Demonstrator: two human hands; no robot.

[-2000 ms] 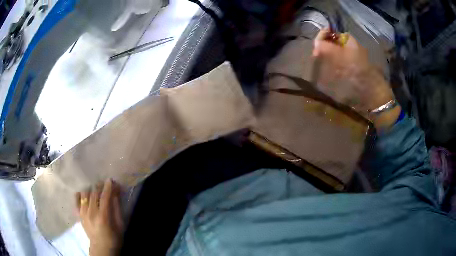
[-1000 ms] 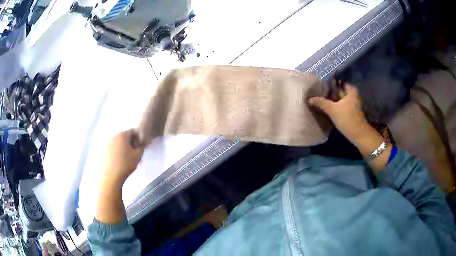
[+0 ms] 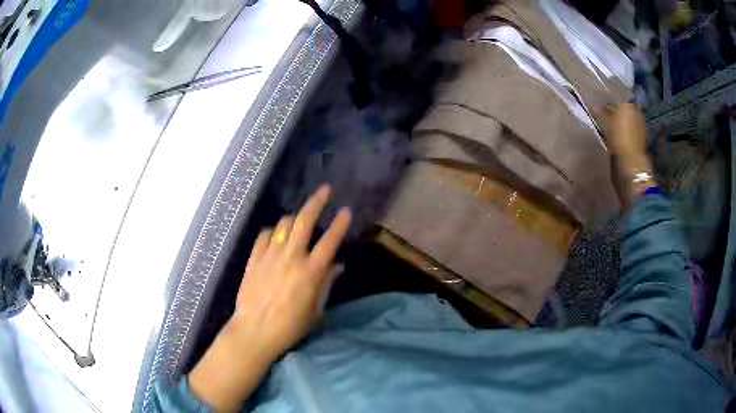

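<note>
My left hand (image 3: 286, 278) is over the dark gap by the table's front edge, palm down, fingers spread, empty. A stack of beige-brown fabric panels (image 3: 484, 250) lies at the right beside my lap. White backing (image 3: 585, 52) shows between panels at its upper end. My right hand (image 3: 628, 137) is at the far right edge of the stack, touching the panels; its fingertips are partly hidden, so its grip is unclear.
The white machine table (image 3: 153, 210) is at the left, with a printed ruler (image 3: 230, 181) along its edge. Silver tweezers (image 3: 206, 83) lie on it. The machine head (image 3: 36, 48) stands at upper left. Brown board or card (image 3: 516, 198) shows among the panels.
The view has turned right towards the stack. The panel that both hands held over the table is no longer in my left hand. My right hand has moved to the stack.
</note>
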